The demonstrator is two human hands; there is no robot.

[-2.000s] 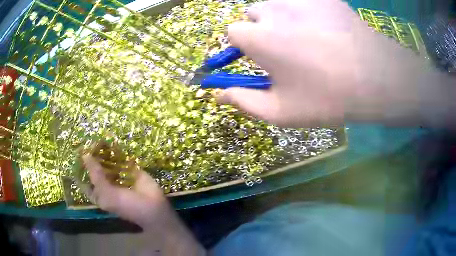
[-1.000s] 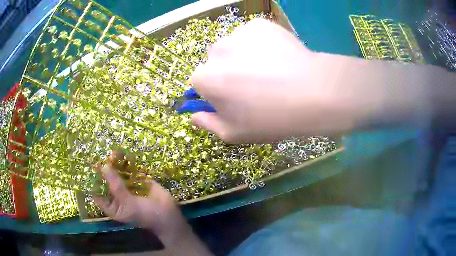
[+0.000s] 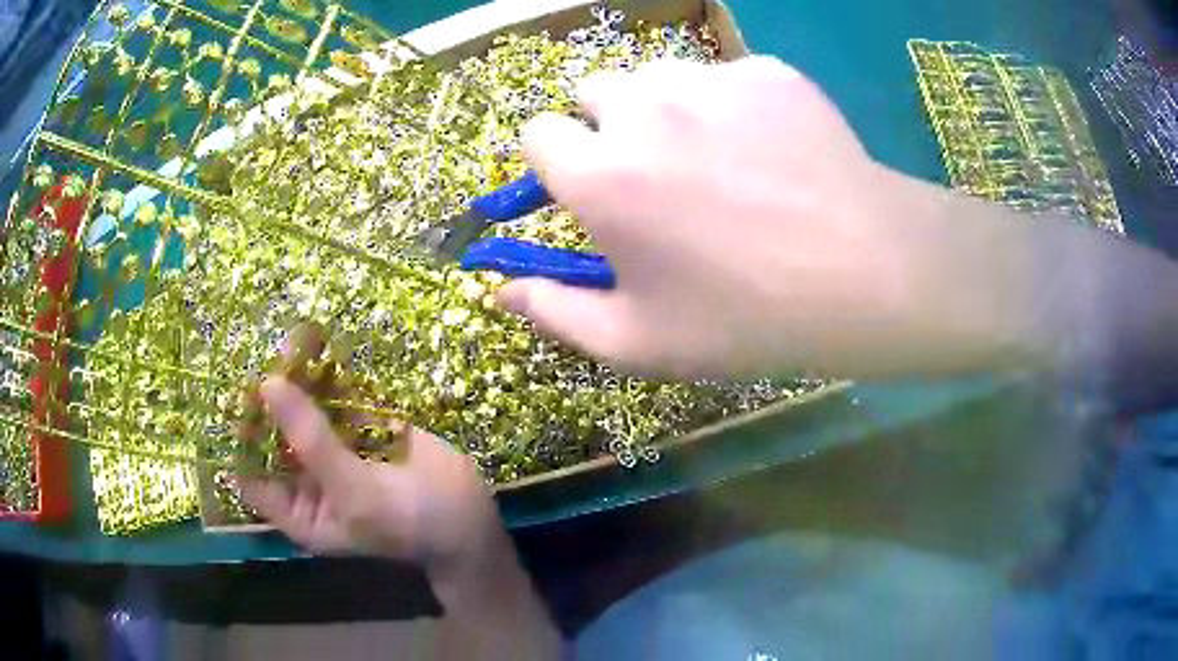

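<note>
My right hand (image 3: 723,220) holds blue-handled side cutters (image 3: 536,262) with the handles spread; their short grey jaws point left, beside the parts frame. My left hand (image 3: 368,484) grips the lower edge of the gold parts frame (image 3: 194,191), which is held tilted over the box and carries many small gold parts. Its fingers are partly hidden by the frame and blurred. The large cardboard box (image 3: 672,446) lies under both hands, full of loose small gold parts (image 3: 517,387) with some small silver parts (image 3: 618,36) among them.
A stack of gold frames (image 3: 1014,123) lies on the green top at right, with silver frames (image 3: 1143,103) beyond it. A second gold frame stack (image 3: 145,491) stands left of the box, next to a red bin (image 3: 54,439) holding loose parts.
The cutters' handles show more widely spread than a second ago, and the right hand sits slightly further right. The parts frame has shifted left and up in view. Both hands keep their holds.
</note>
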